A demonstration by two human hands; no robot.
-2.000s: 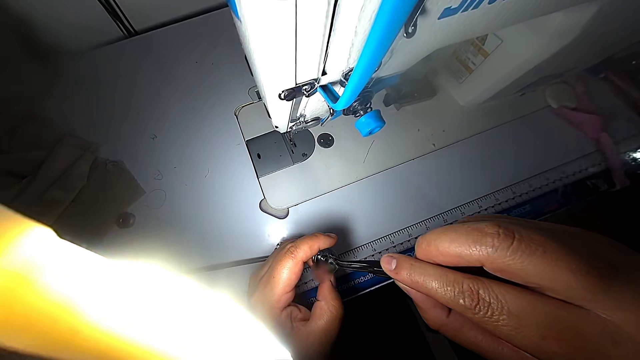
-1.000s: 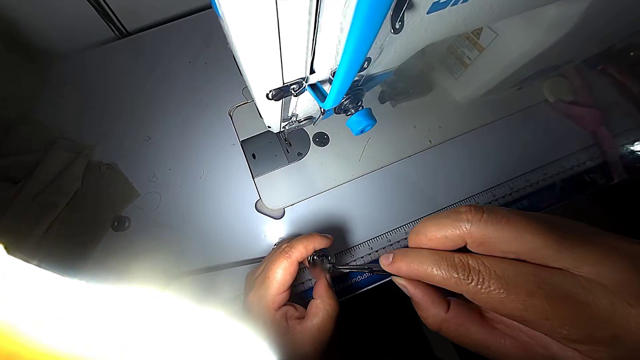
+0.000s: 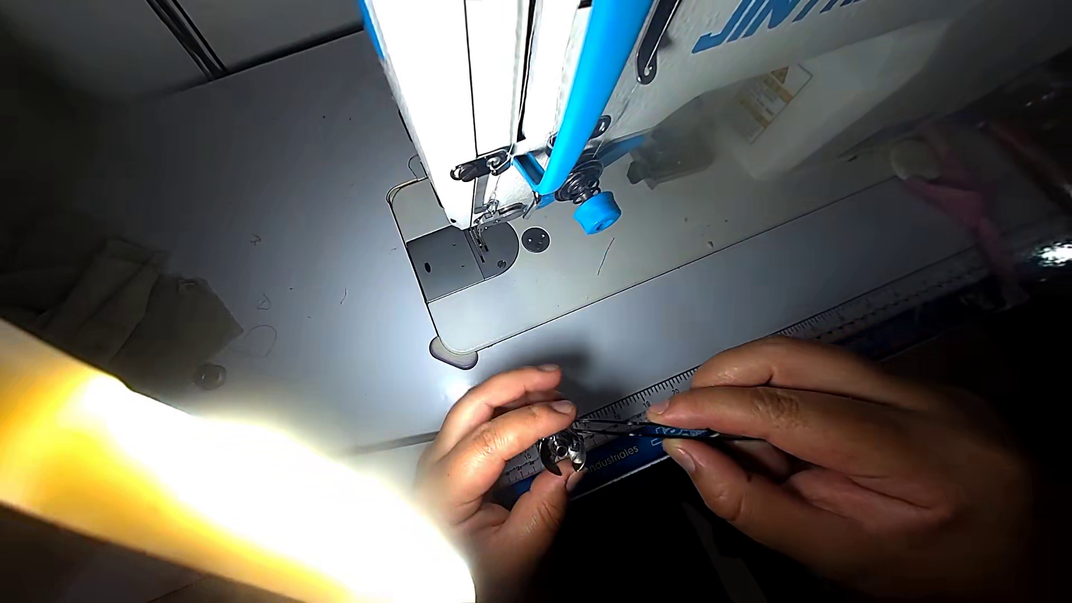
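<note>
Between the thumb and fingers of my left hand is a small shiny metal rotary hook, its curved edge facing down. My right hand pinches dark slim tweezers, whose tips point left and reach the upper right side of the metal part. Whether the tips grip anything is too small to tell. Both hands are at the table's front edge, over a printed ruler strip. Beyond them stands a white and blue sewing machine, with its needle plate below the presser foot.
A glaring lamp or bright tube fills the lower left. Folded cloth and a small round metal piece lie at the left. A pink object is at the right, and loose thread bits lie on the table.
The metal part in my left hand has turned, with its curved opening now showing more plainly. My right hand stays on the tweezers beside it.
</note>
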